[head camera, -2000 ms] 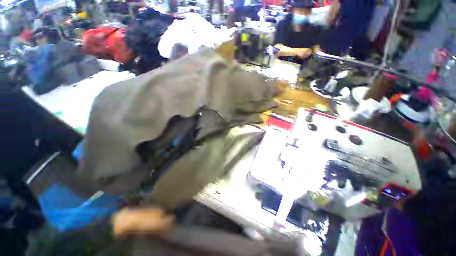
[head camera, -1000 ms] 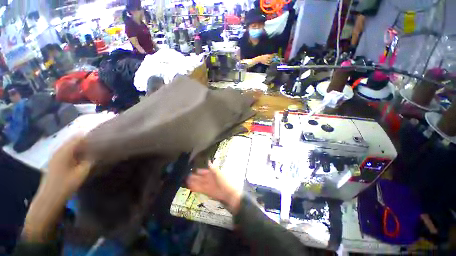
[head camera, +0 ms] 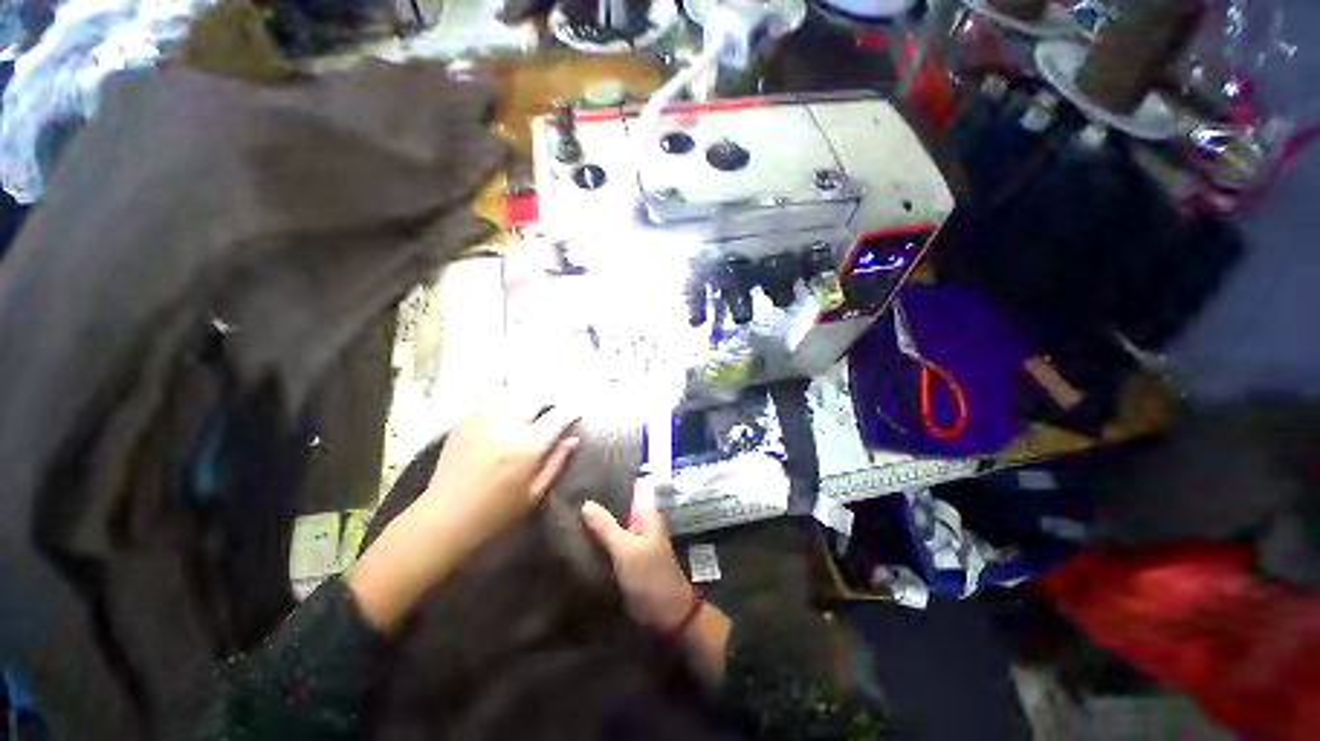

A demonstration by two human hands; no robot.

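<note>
A grey-brown garment piece [head camera: 507, 586] runs from my lap up to the white overlock machine [head camera: 782, 181], its far end lost in the glare at the needle area. My left hand [head camera: 500, 471] lies on the cloth, fingers towards the needle area. My right hand [head camera: 644, 562] holds the cloth's right edge between thumb and fingers, just in front of the machine. A small white label [head camera: 704, 562] shows right of my right hand. A large grey-brown garment pile [head camera: 275, 217] hangs over the table's left side.
Scissors with red-orange handles [head camera: 941, 403] lie on a purple cloth [head camera: 905, 355] right of the machine. A blue bin with white scraps [head camera: 948, 543] stands below the table edge. A red cloth [head camera: 1187, 623] is at lower right. Thread cones [head camera: 1136, 58] stand behind.
The view has swung down and right towards the machine. Both hands have moved from the left pile and beside it to a piece in front of the needle area. My right hand has closed on cloth.
</note>
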